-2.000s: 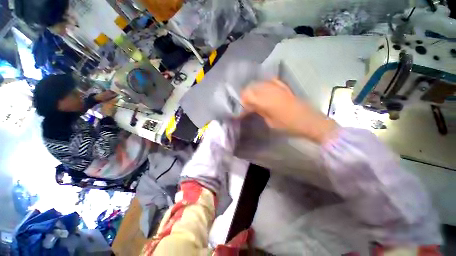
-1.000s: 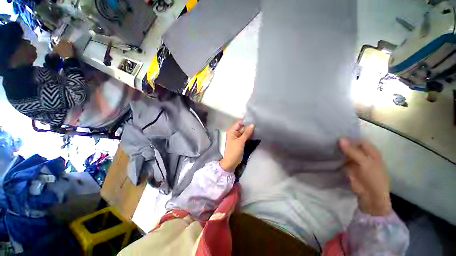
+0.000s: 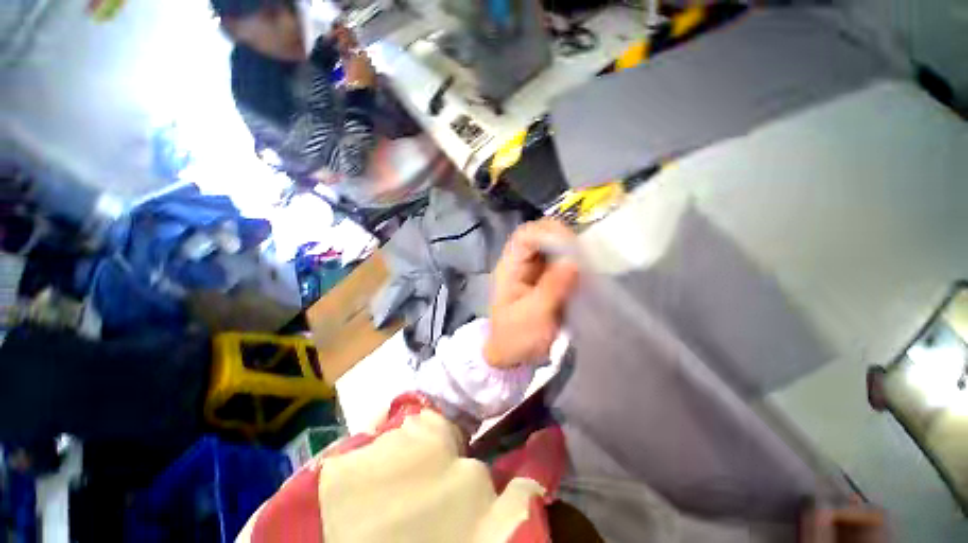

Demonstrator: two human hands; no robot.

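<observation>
A grey cut panel [image 3: 679, 398] is stretched between my hands over the lap and the front edge of the white table [image 3: 849, 202]; it is blurred. My left hand [image 3: 534, 300] pinches its upper left corner. My right hand [image 3: 844, 522] is at the bottom edge, mostly cut off and blurred, at the panel's lower right end. Part of the grey cloth lies on the table behind the raised edge. Stacked cut panels [image 3: 701, 101] lie at the table's far side over yellow-black hazard tape [image 3: 507, 154].
The bright machine bed [image 3: 934, 371] is at the right edge. Part-sewn grey garments [image 3: 441, 265] are heaped on a side board [image 3: 352, 313]. A yellow stool [image 3: 265, 382], blue cloth [image 3: 175, 249] and blue bin [image 3: 218, 493] are left. Another person [image 3: 308, 106] sits at a neighbouring machine.
The view has swung right-to-left, so the sewing machine head is out of the picture. The panel, earlier held flat across the table, is now lifted and slanted, with my left hand raised.
</observation>
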